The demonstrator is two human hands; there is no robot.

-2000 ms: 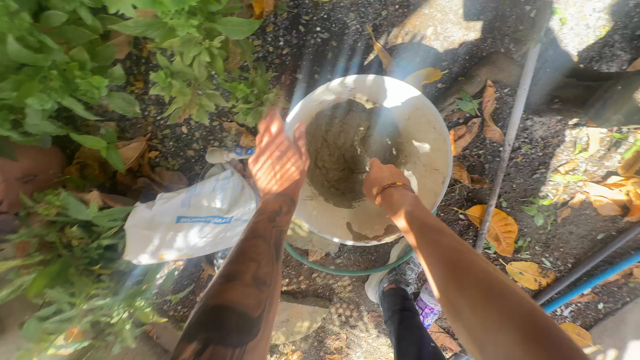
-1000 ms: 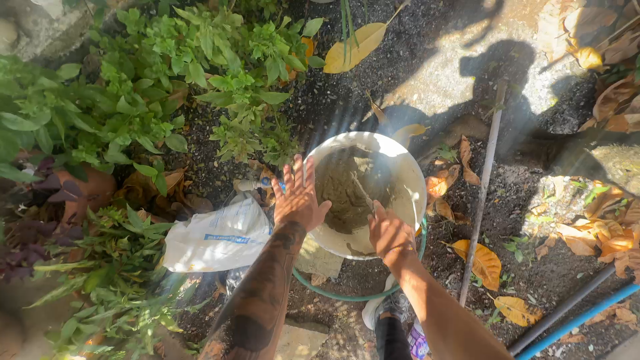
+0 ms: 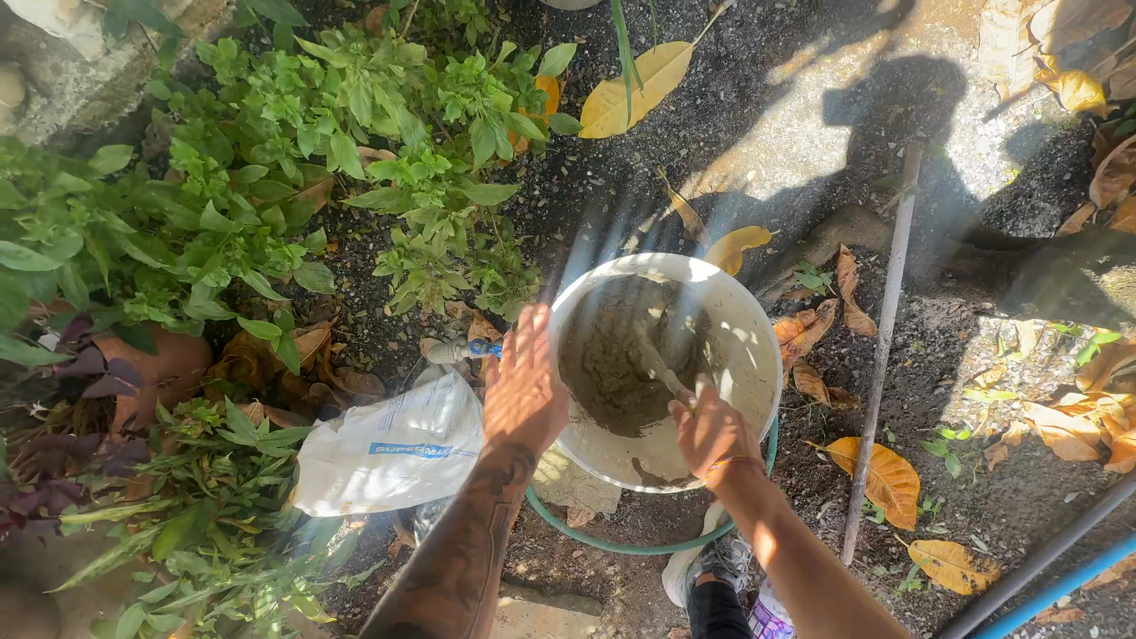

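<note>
A round white bucket [image 3: 577, 439] stands on the ground, with wet grey-brown mortar [image 3: 612, 355] inside. My right hand [image 3: 714, 435] is closed around the end of a mortar-coated stirring tool [image 3: 655, 359], whose far end lies in the mix; its exact kind cannot be told. My left hand [image 3: 525, 382] lies with its fingers extended against the bucket's left rim. Just left of that hand are a white plastic sack [image 3: 390, 448] with a blue printed band and a small tool with a blue part [image 3: 457, 350], partly hidden behind the fingers.
Leafy green plants [image 3: 257, 177] and a terracotta pot [image 3: 160, 373] are at the left. A green hose [image 3: 612, 543] curves around the bucket's near side. A long pole [image 3: 887, 337] lies to the right, with a dark pipe and a blue pipe [image 3: 1065, 586] at the lower right. My shoe [image 3: 688, 564] is close below the bucket.
Both hands stay at the bucket, the right one around the tool. The left hand, blurred two seconds ago, shows its fingers closer together than one second ago. The view has shifted.
</note>
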